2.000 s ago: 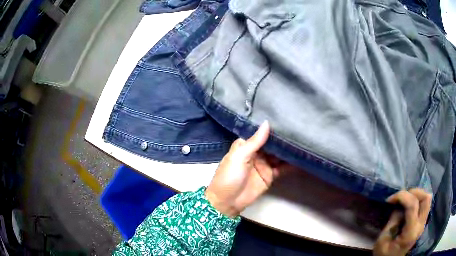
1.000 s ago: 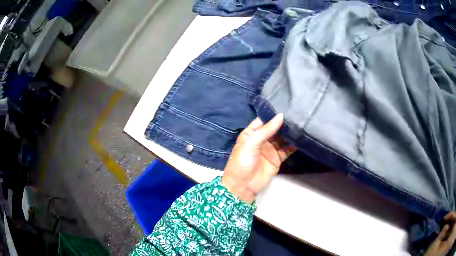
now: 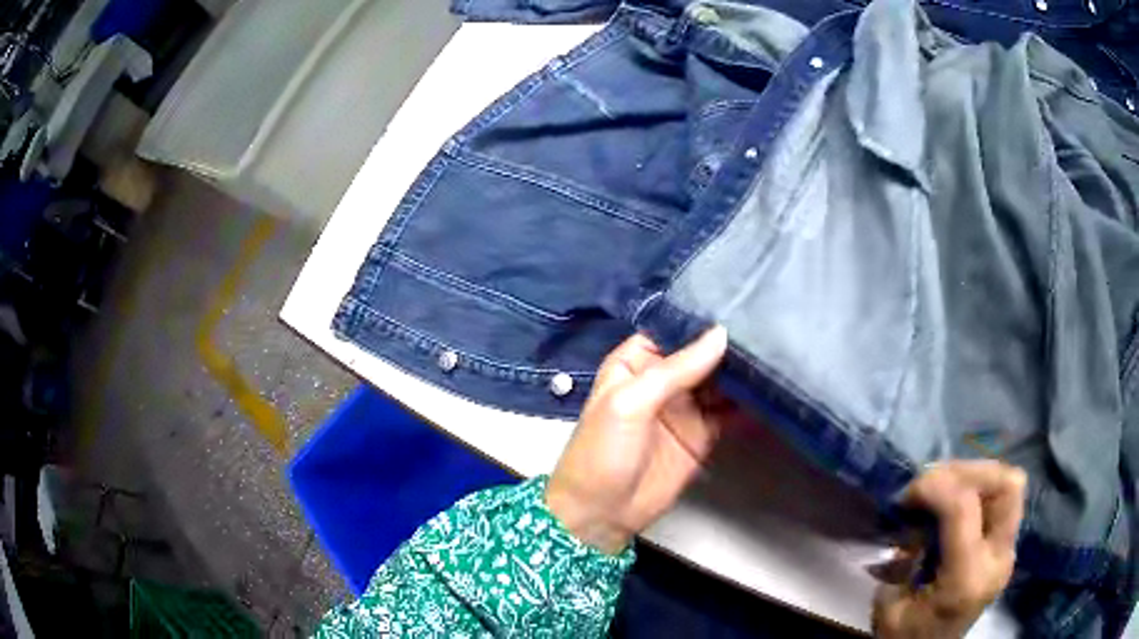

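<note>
A denim jacket (image 3: 987, 262) lies spread with its grey inside showing and a dark blue hem waistband along its lower edge. My left hand (image 3: 643, 437) pinches the waistband at the front corner, below the dark button placket (image 3: 749, 150) with small silver buttons. My right hand (image 3: 956, 537) grips the waistband further right, slightly blurred; something dark with a small shiny spot is at its fingers, too unclear to name. Another dark blue denim jacket (image 3: 500, 237), right side out, lies flat to the left and partly beneath, with two round metal buttons at its hem.
The white table (image 3: 362, 250) has a dark front edge. A blue bin (image 3: 387, 468) stands below it. A large pale bin (image 3: 269, 87) is at the upper left, beside a floor with a yellow line (image 3: 225, 362). More dark denim (image 3: 537, 10) lies along the back.
The grey-inside jacket's placket edge with its buttons has come into view at my left hand. My right hand has moved inward along the waistband from the right rim of the picture.
</note>
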